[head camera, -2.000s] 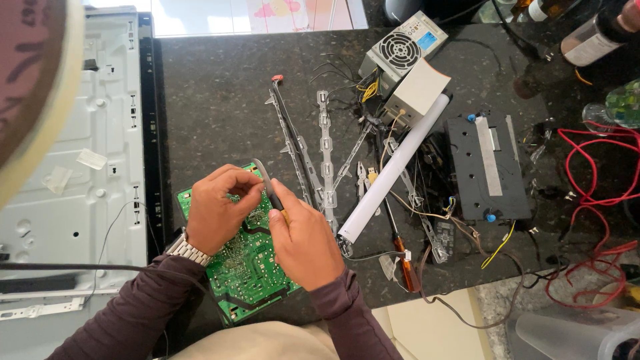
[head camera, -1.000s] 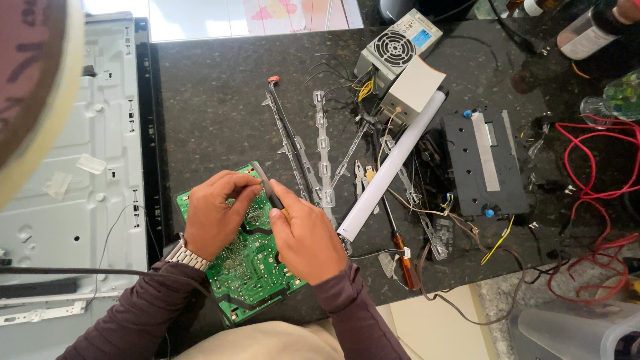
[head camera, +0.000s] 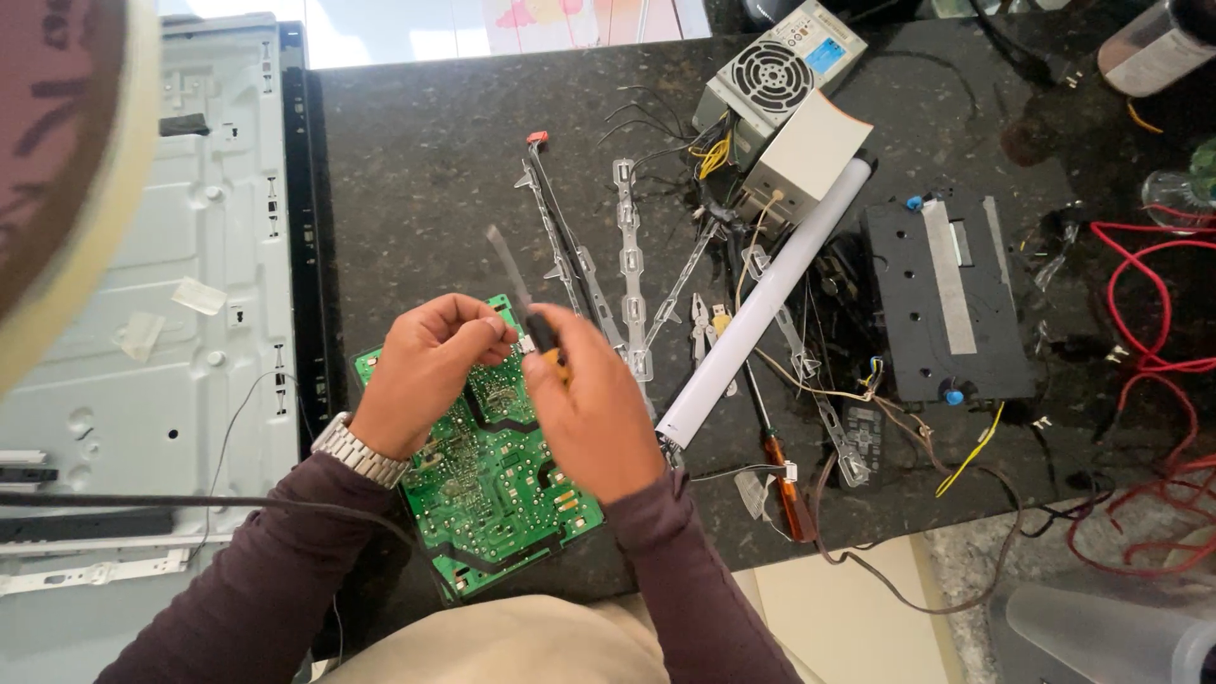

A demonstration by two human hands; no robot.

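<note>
A green printed circuit board (head camera: 503,475) lies tilted on the dark stone counter, close to my body. My left hand (head camera: 418,366), with a metal watch at the wrist, is over the board's upper left part, thumb and fingertips pinched together at a small pale piece that I cannot make out. My right hand (head camera: 598,408) grips a tool with a black and yellow handle and a flat metal blade (head camera: 509,261), its tip pointing up and away from me. The handle is beside my left fingertips. My hands hide part of the board's upper edge.
A large metal panel (head camera: 218,323) lies at left. Clear plastic strips (head camera: 627,247), a white tube (head camera: 769,299), a power supply unit (head camera: 784,76), pliers (head camera: 701,328) and an orange-handled screwdriver (head camera: 790,489) lie right of the board. Further right are a black box (head camera: 902,332) and red cables (head camera: 1140,351).
The blade in my right hand has swung away from my left fingers, and its tip now points up past the board's edge. My left hand has stayed over the board.
</note>
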